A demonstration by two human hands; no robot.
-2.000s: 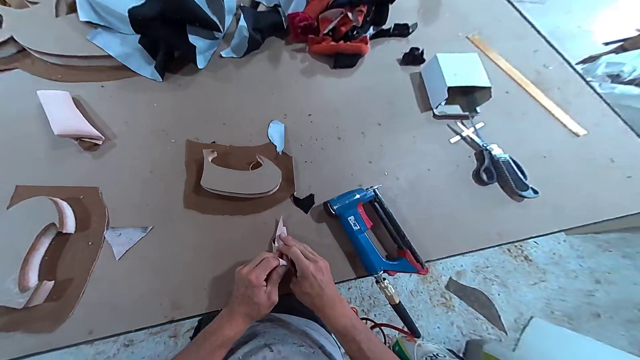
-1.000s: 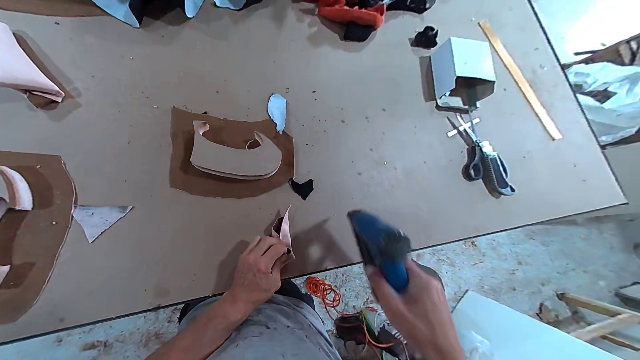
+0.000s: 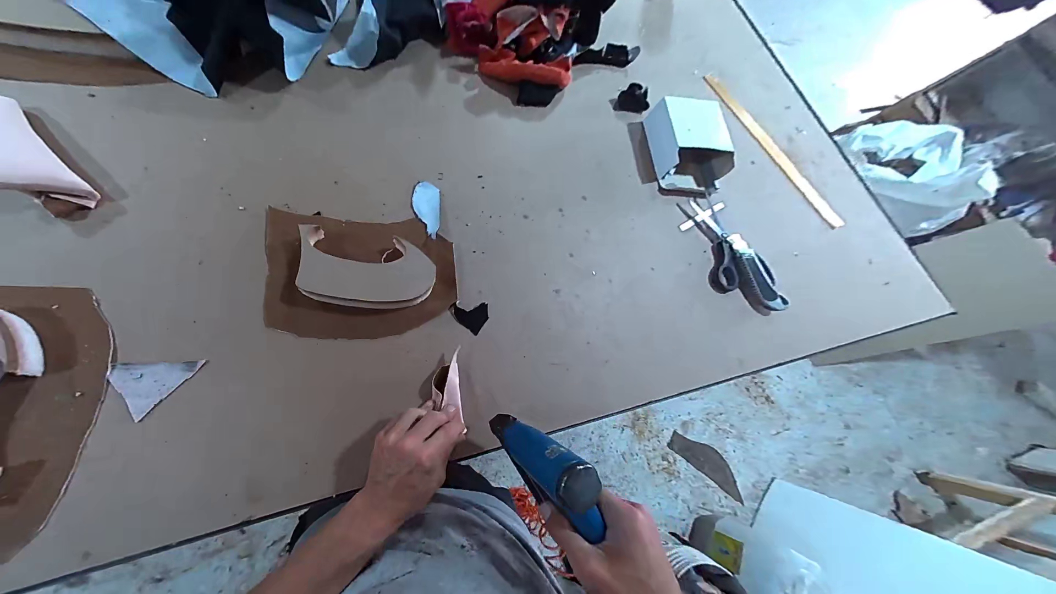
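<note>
My left hand [image 3: 419, 452] pinches a small folded pink piece [image 3: 451, 391] near the front edge of the table. To its right, my right hand [image 3: 615, 540] grips a blue pneumatic staple gun [image 3: 551, 466], its nose pointing up and left, a short way from the pink piece. Beyond my left hand lies a curved, layered cardboard-like form [image 3: 367, 276] on a brown sheet [image 3: 289, 318]. A black scrap [image 3: 472, 318] and a light blue scrap [image 3: 426, 205] lie by the sheet's right side.
Scissors [image 3: 723, 268] and a utility knife [image 3: 759, 280] lie by a white box [image 3: 689, 132] and a wooden strip [image 3: 775, 153]. Fabric scraps [image 3: 528, 49] are heaped at the back. A grey triangular scrap [image 3: 153, 384] and a larger brown sheet [image 3: 70, 470] lie at left.
The staple gun lay on the table two seconds ago; my right hand has left the pink piece and taken hold of it. Since one second ago, the gun has come nearer the pink piece.
</note>
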